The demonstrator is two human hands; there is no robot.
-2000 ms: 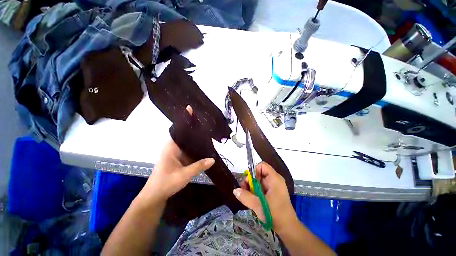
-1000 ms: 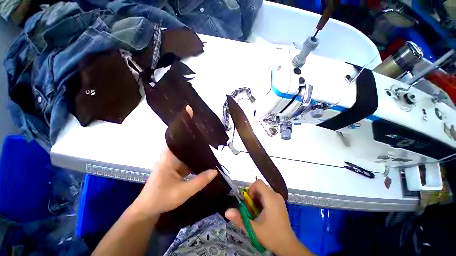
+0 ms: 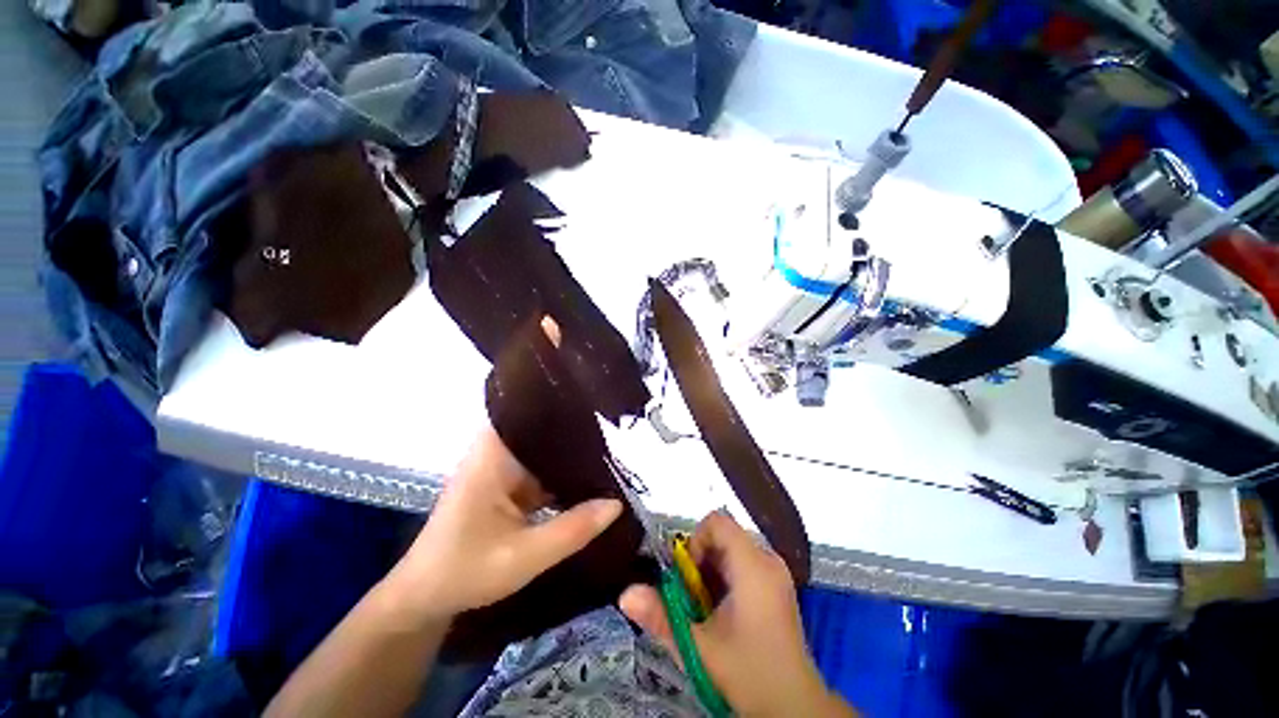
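My left hand holds a dark brown stitched piece over the table's front edge, thumb on top, a fingertip showing at its upper edge. My right hand grips scissors with green and yellow handles. The blades lie along the held piece's right edge; their tips are hard to make out. A narrow curved brown strip lies right of the blades, its lower end by my right hand. Overlapping brown pieces lie behind the held piece. A brown piece with white printed digits lies at the left.
A denim heap covers the upper left. A white sewing machine stands at the right. Thread clippers lie on the white table. A plaid strip curls near the needle area. Blue bins are below the edge.
The scissors have come down and left from beside the brown strip to the held piece's edge. My left hand still holds the piece. The view has shifted slightly.
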